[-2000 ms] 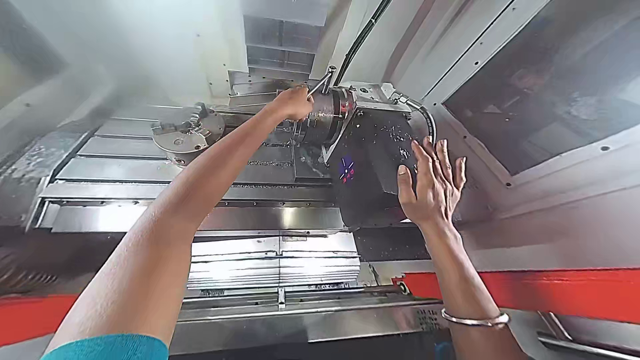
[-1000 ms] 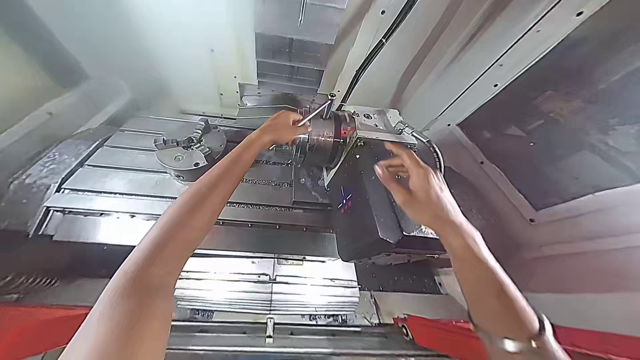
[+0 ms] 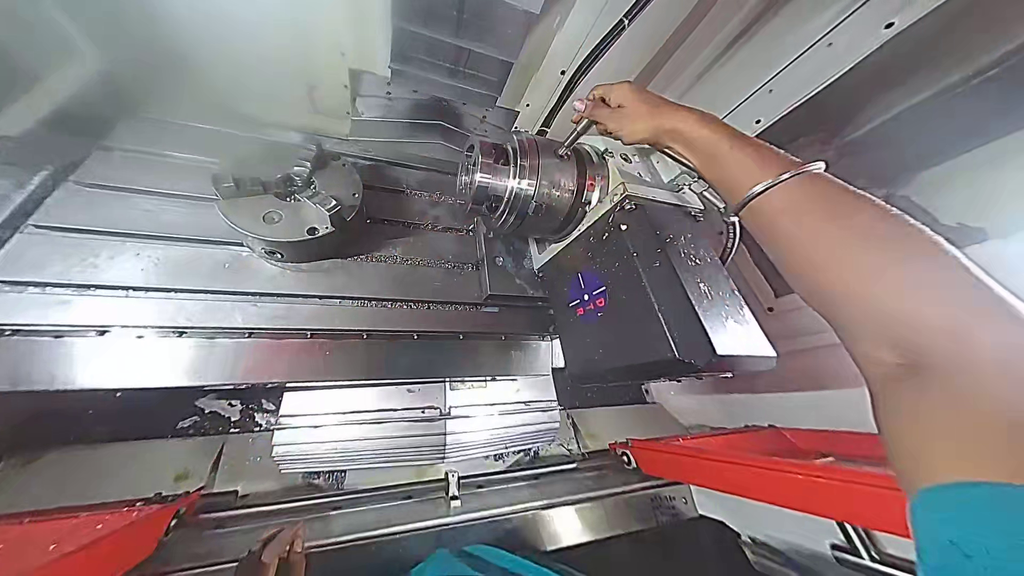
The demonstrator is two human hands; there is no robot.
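Observation:
My right hand [image 3: 628, 114] is closed on the upper end of a metal chuck key [image 3: 578, 134], whose lower end meets the top of a horizontal cylindrical chuck [image 3: 540, 180] on a dark rotary unit [image 3: 624, 296]. A metal bangle [image 3: 778, 186] circles the right wrist. At the bottom edge, only the fingers of my left hand [image 3: 282, 550] show, away from the key; whether they hold anything cannot be seen. A three-jaw chuck [image 3: 290, 204] lies flat on the slotted machine table, left of the rotary unit.
The slotted machine table [image 3: 144, 264] carries metal chips along its grooves. Below it are folded metal way covers [image 3: 416, 424]. Red door parts [image 3: 760, 464] flank the front at both sides. A black cable [image 3: 596, 60] runs down the rear wall, and a hose [image 3: 730, 232] bends beside the rotary unit.
My left hand has let go of the key and drawn back to the bottom edge. My right hand, empty in the earlier frames, has moved up and taken hold of the key.

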